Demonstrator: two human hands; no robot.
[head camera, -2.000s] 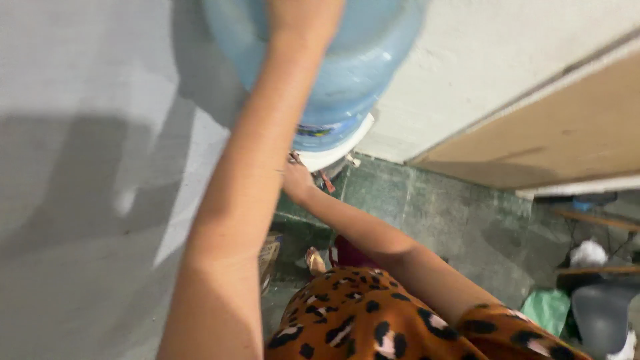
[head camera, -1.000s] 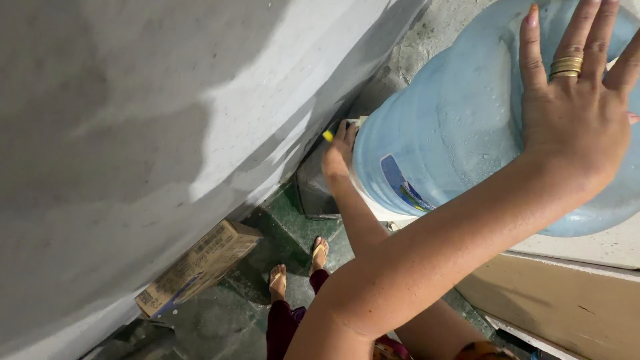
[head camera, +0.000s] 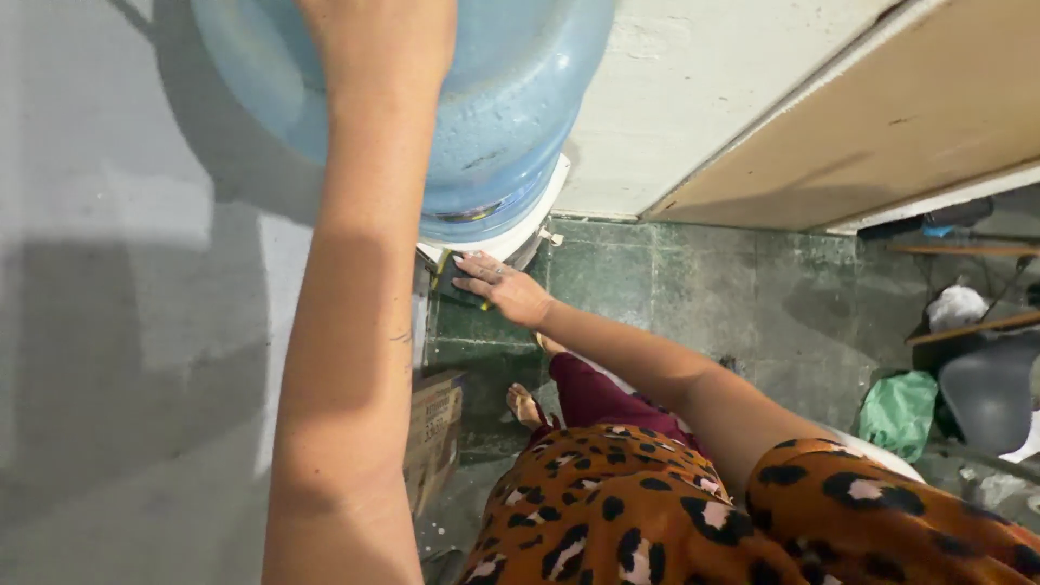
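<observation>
A large translucent blue water jug (head camera: 512,122) stands on the white top of a water dispenser (head camera: 540,207). My left forearm reaches up across the jug, and the back of my left hand (head camera: 382,28) is at the top edge; its fingers are out of view. Below the jug, my right hand (head camera: 500,284) has its fingers over a dark sponge-like pad with yellow edges (head camera: 459,280), against the side of the dispenser. A small pale tap (head camera: 555,237) sticks out at the dispenser's right. Most of the dispenser's body is hidden.
A grey-white wall (head camera: 122,325) runs along the left. A cardboard box (head camera: 431,431) lies on the green tiled floor (head camera: 601,276) near my sandalled feet. A tan panel (head camera: 853,122) is at upper right. A dark grey chair (head camera: 987,390) and green plastic bag (head camera: 898,414) are at far right.
The view has swung strongly. One second ago my left hand lay spread on the jug; now its fingers are out of view. My right hand is now at the dispenser's side nearer the tap.
</observation>
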